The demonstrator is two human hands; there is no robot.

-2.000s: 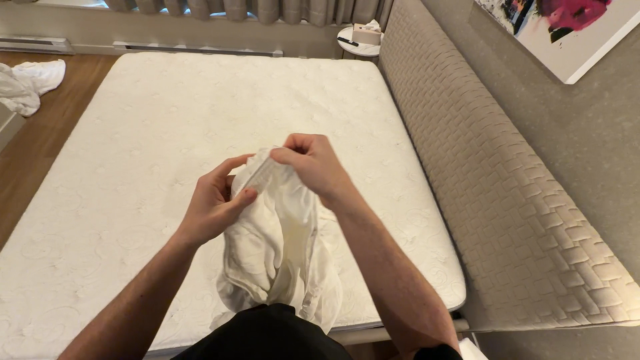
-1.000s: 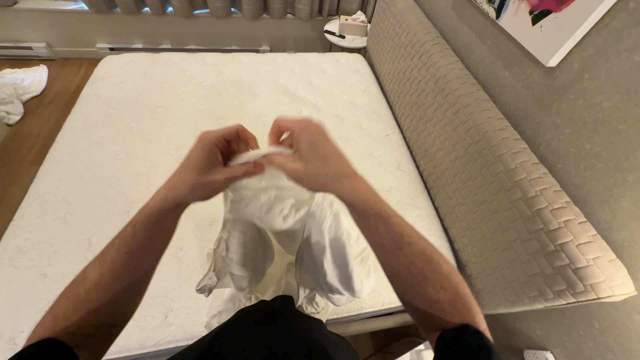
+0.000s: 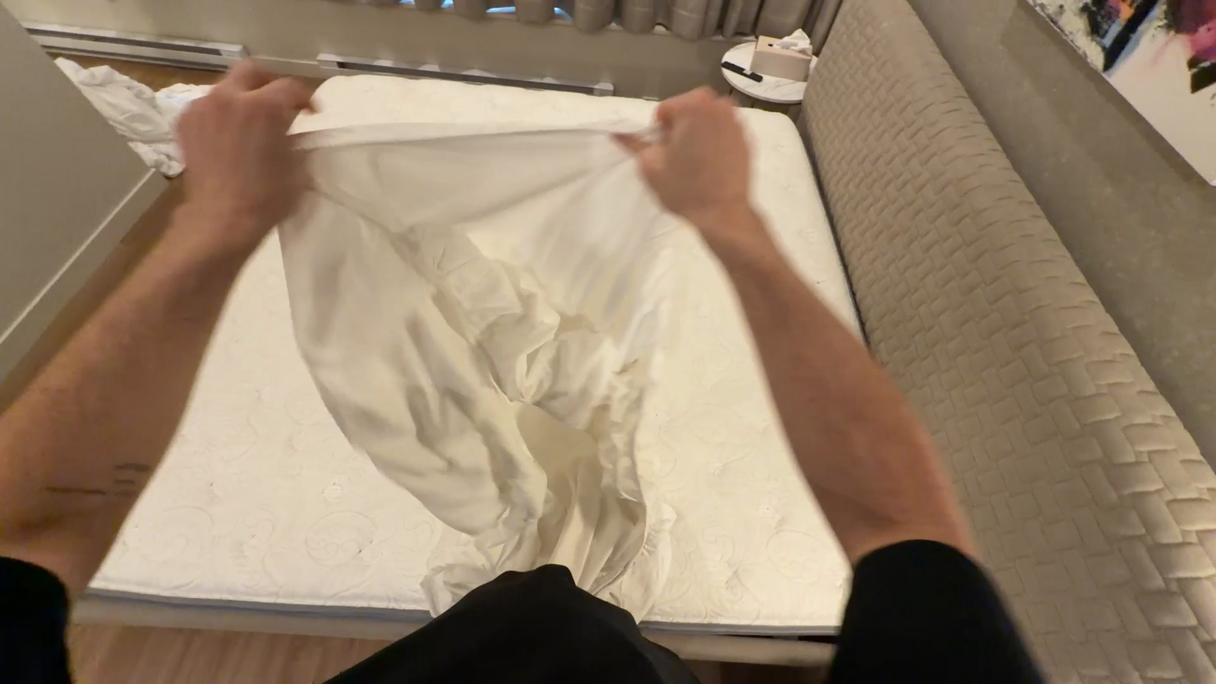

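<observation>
A white fabric sheet (image 3: 408, 361) hangs stretched between my two raised hands, its top edge pulled nearly straight. My left hand (image 3: 242, 142), blurred, grips one end of that edge at the upper left. At the other end, my right hand (image 3: 698, 152) is closed on the cloth. Below, the sheet falls in bunched folds with a gathered part, down to the near side of the mattress by my black clothing. Under it lies the white quilted mattress (image 3: 750, 494).
A woven-textured padded headboard (image 3: 1007, 361) runs along the right. Beyond the far corner stands a round side table (image 3: 784, 92) with a tissue box (image 3: 781, 57). White cloth (image 3: 123, 109) lies at the far left, near a baseboard heater (image 3: 142, 46). A painting hangs at the upper right.
My hands were close together on the cloth; they have moved wide apart and the sheet is spread between them. It hung bunched below my hands before.
</observation>
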